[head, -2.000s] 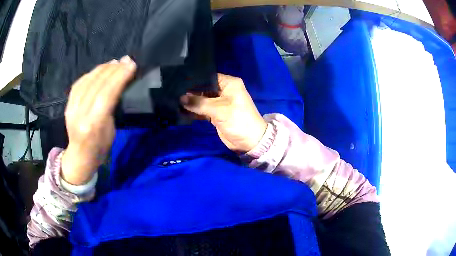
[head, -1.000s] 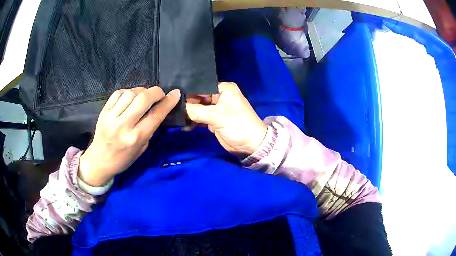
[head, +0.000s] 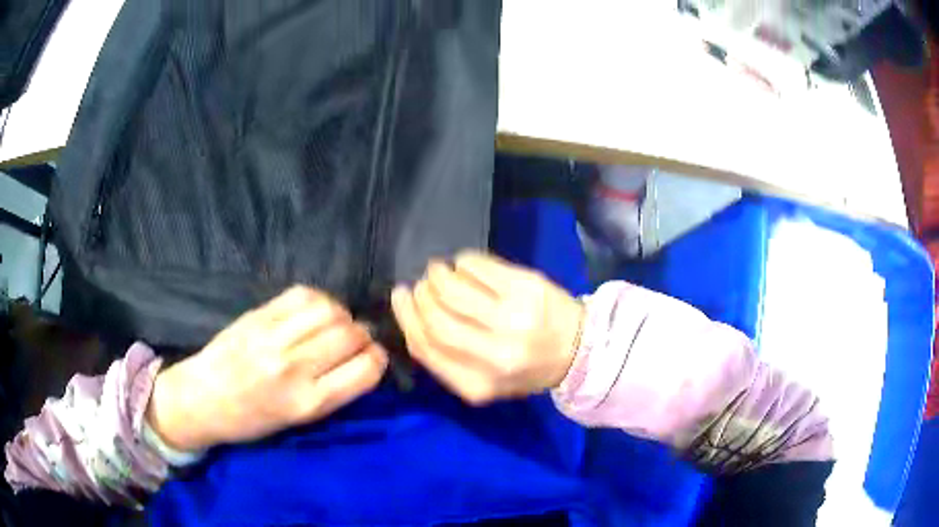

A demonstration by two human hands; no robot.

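Note:
The black bag panel (head: 299, 134) lies over the table's front edge and hangs down towards my lap. A long dark raised line, the zipper (head: 383, 154), runs down it near its right side. My left hand (head: 278, 360) is closed on the panel's lower edge, left of the zipper's end. My right hand (head: 489, 324) has its fingers curled on the same edge, just right of the zipper's end. The fingertips are close together, with a small dark bit of fabric between them. The picture is slightly blurred.
The white table (head: 618, 82) with its wood-coloured edge runs across the top. Machine parts (head: 813, 31) show blurred at the top right. A blue plastic bin (head: 911, 309) holding glaring white sheets (head: 824, 309) stands at the right. A blue apron (head: 412, 473) covers my lap.
The view has shifted, showing more of the table. The panel's right strip, earlier raised or folded, now lies flatter with the zipper line showing. Both hands have come closer together at the lower edge.

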